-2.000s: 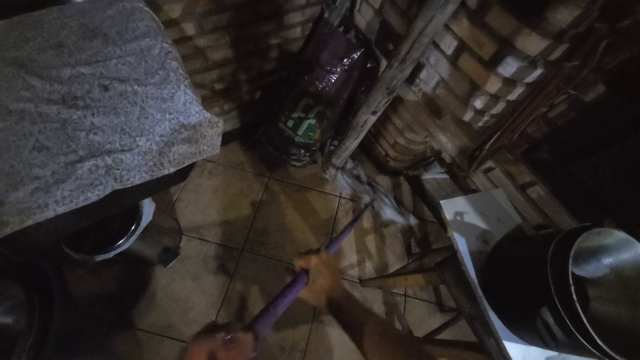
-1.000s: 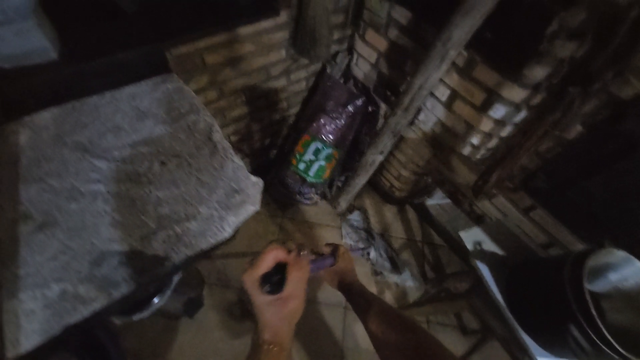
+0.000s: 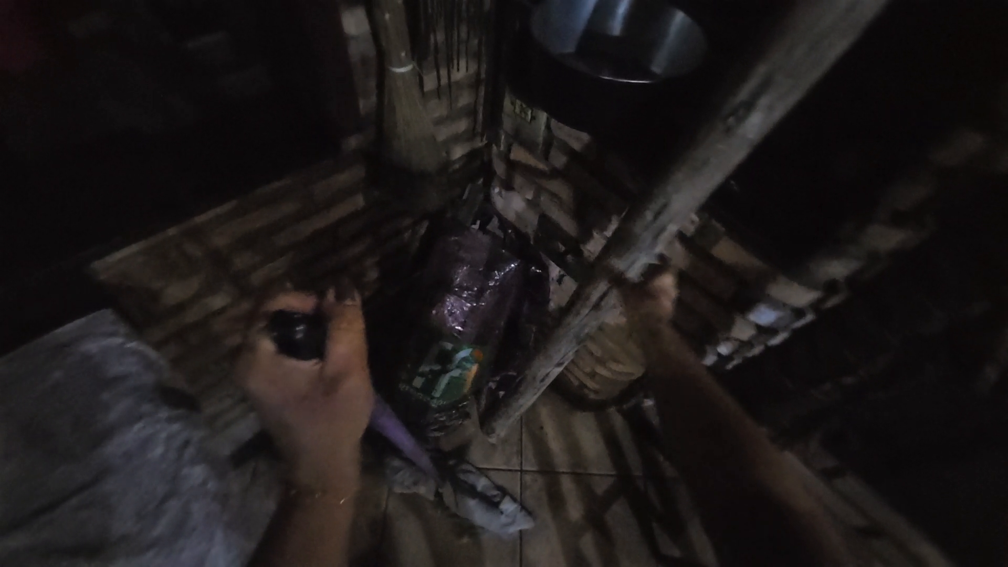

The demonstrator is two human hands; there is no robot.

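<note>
My left hand (image 3: 315, 370) is closed around the dark end of a long purple handle (image 3: 402, 437), which slants down towards the floor. A crumpled grey cloth (image 3: 484, 496) lies on the tiles at the handle's far end. My right hand (image 3: 650, 295) is off the purple handle and at the side of a slanting wooden post (image 3: 630, 252); its fingers are blurred, and whether they grip the post I cannot tell. Behind the post leans a shiny plastic sack (image 3: 472, 291) with a green printed patch.
At the lower left is a table corner under a grey cover (image 3: 102, 441). A straw broom (image 3: 405, 118) hangs against the brick wall, and a large metal pot (image 3: 622, 47) is at the top. A round woven basket (image 3: 602, 362) sits behind the post's foot.
My right hand has left the purple handle and moved to the wooden post. My left hand still holds the handle's end. The view has tilted up towards the wall corner.
</note>
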